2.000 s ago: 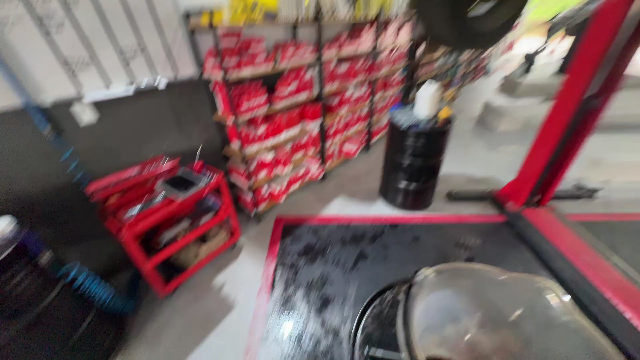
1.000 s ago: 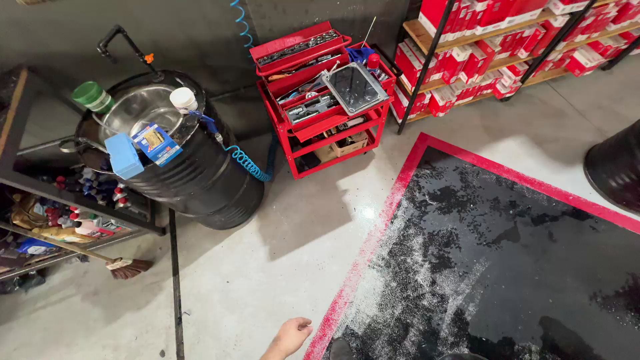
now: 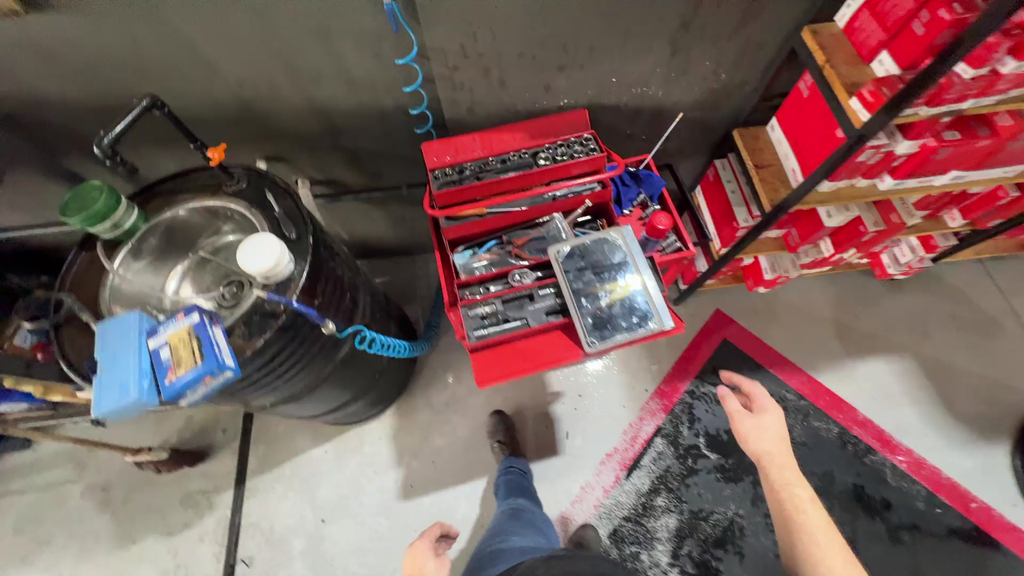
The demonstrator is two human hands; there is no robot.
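Observation:
My left hand [image 3: 430, 550] shows at the bottom edge, low beside my jeans, its fingers loosely curled; whether anything is in it cannot be made out. My right hand [image 3: 754, 414] hangs over the black floor panel, thumb and fingers apart, holding nothing. Ahead of both stands an opened red metal toolbox [image 3: 512, 364] with a socket set [image 3: 552, 154] in its top tray and pliers and ratchets below. A flat dark-faced tray or device with a pale frame [image 3: 612, 288] lies tilted across its right side. A red-capped container [image 3: 658, 226] and a blue cloth [image 3: 636, 188] are in the right part.
A black drum [image 3: 352, 384] with a metal basin stands at left, bearing a white-lidded container [image 3: 265, 257], a green container [image 3: 100, 210] and blue boxes [image 3: 194, 354]. A coiled blue hose [image 3: 392, 346] hangs beside it. Shelving [image 3: 756, 164] with red boxes is at right; a broom [image 3: 164, 458] lies lower left.
The view has swung left and come nearer to the toolbox. My right hand has come into view over the floor panel; one second ago only one hand showed, at the bottom.

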